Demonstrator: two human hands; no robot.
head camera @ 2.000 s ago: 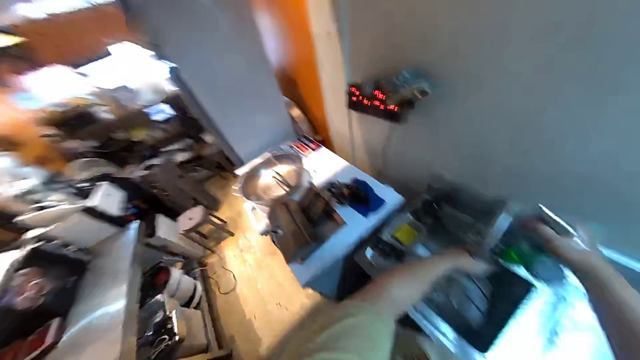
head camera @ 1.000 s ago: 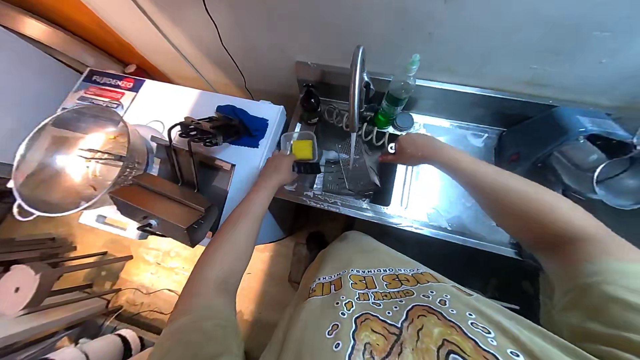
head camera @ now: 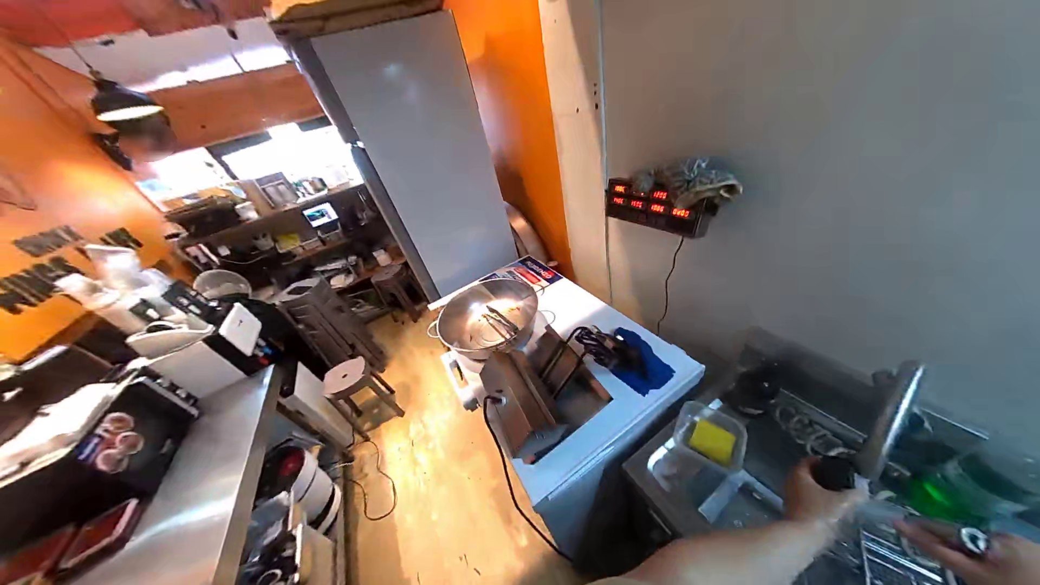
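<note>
At lower right, my left hand (head camera: 816, 500) closes around a black object (head camera: 834, 473) beside the metal faucet (head camera: 894, 418); what it is cannot be told. My right hand (head camera: 975, 556), partly cut off by the frame's edge, holds a dark item with a round metal end (head camera: 973, 540). Both hands are over the stainless steel sink (head camera: 780, 471). A yellow sponge (head camera: 712, 441) lies in a clear plastic container (head camera: 686, 414) to the left. Behind the right hand is a blurred green bottle (head camera: 946, 491).
Left of the sink, a white chest-like surface (head camera: 650, 414) carries a large metal bowl (head camera: 487, 317) with tongs, a brown metal appliance (head camera: 520, 398) and a blue cloth (head camera: 646, 366). A stool (head camera: 349, 378) and trailing cords are on the floor; a steel counter (head camera: 203, 463) runs along the left.
My left hand has gone from beside the sponge container to the faucet area, and now holds a black object. The view has swung strongly left and up.
</note>
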